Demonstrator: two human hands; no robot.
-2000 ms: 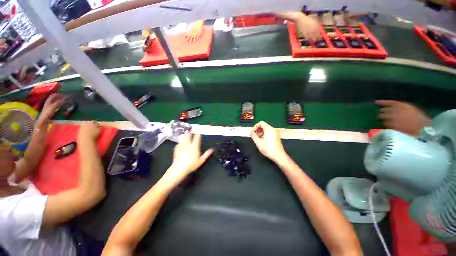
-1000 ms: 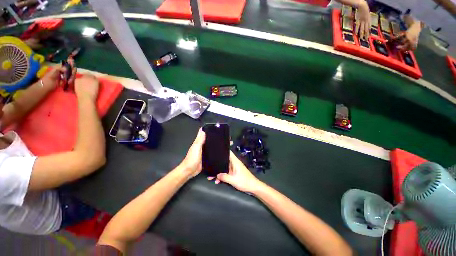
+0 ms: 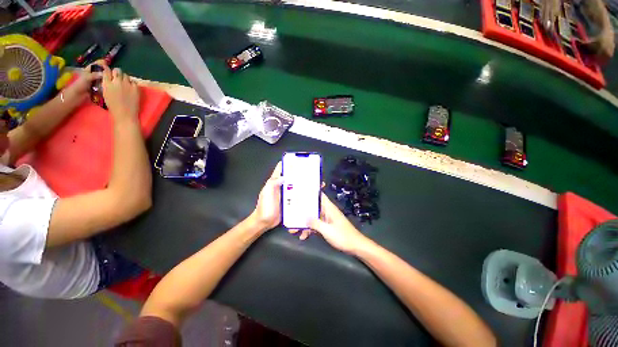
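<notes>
A smartphone (image 3: 301,191) with a bright white screen is held upright between both hands above the dark bench mat. My left hand (image 3: 271,200) grips its left edge. My right hand (image 3: 333,223) holds its lower right edge, with the thumb at the bottom of the screen. The fingers behind the phone are mostly hidden. A loose pile of small black parts (image 3: 355,188) lies on the mat just right of the phone.
Phone units (image 3: 333,106) lie on the green belt (image 3: 386,74) beyond the pale edge. At left are a parts box (image 3: 184,160), a clear plastic bag (image 3: 234,127), a metal post (image 3: 181,51) and a neighbour's arms on a red mat (image 3: 85,152). A desk fan (image 3: 518,283) stands right.
The hands, empty of any phone two seconds ago, now hold the smartphone. Its screen has turned from black to white. The view has shifted, and units on the belt appear farther right.
</notes>
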